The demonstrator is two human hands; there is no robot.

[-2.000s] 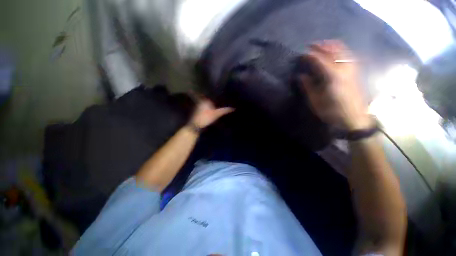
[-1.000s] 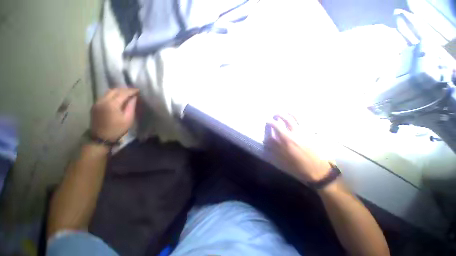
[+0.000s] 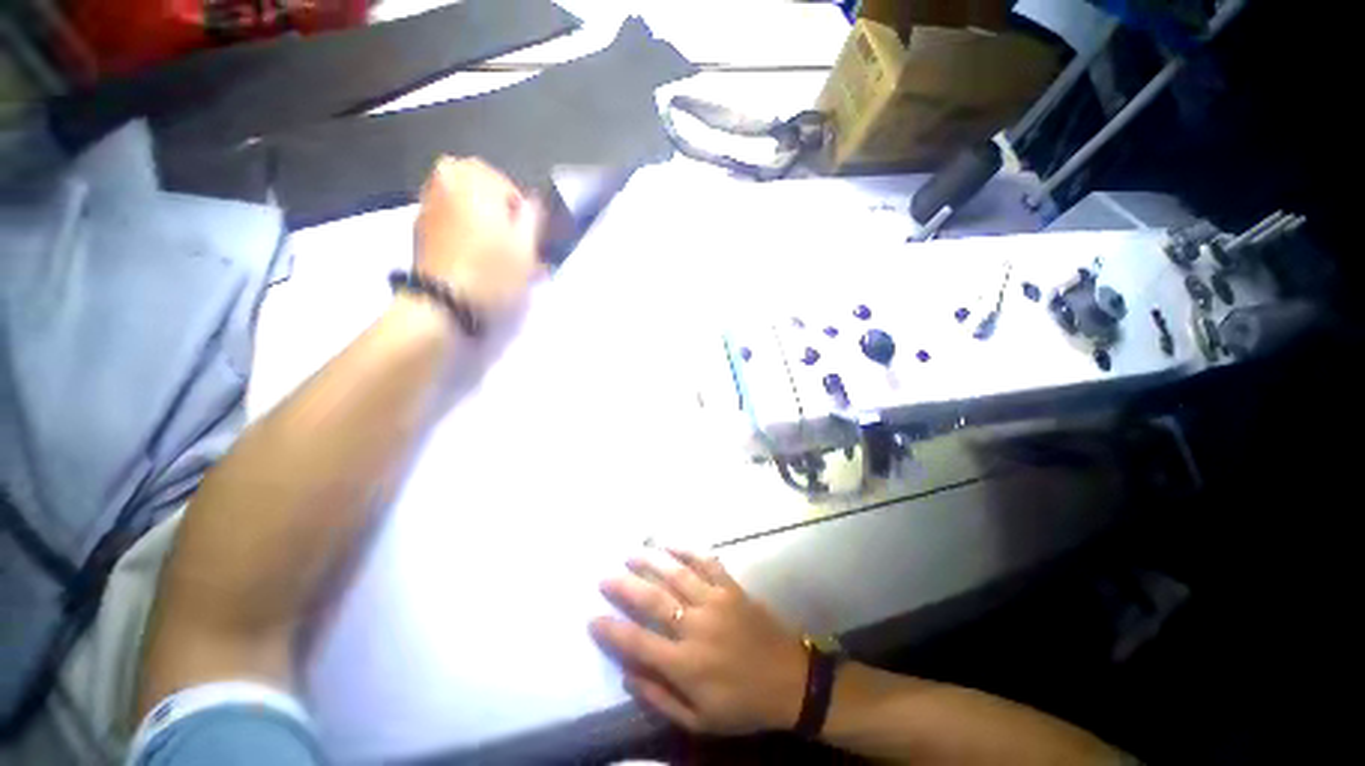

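My left hand (image 3: 476,240) reaches far forward over the table, fingers bent, beside a small dark piece (image 3: 556,222) with a pale piece (image 3: 587,190) behind it. Blur and glare hide whether the fingers hold it. My right hand (image 3: 701,636) lies on the glaring white table (image 3: 449,599) near its front edge, fingers spread and empty. Dark grey cut panels (image 3: 494,127) lie across the back of the table, beyond my left hand.
The white sewing machine head (image 3: 958,322) stands at the right, its needle area (image 3: 823,461) above the table. Pale blue-grey cloth (image 3: 127,329) hangs at the left. At the back are an open cardboard box (image 3: 921,93), dark scissors-like handles (image 3: 741,135) and a red item (image 3: 210,23).
The view has swung up to the table and machine. My left hand has moved from the left table edge to the back. My right hand still rests near the front edge.
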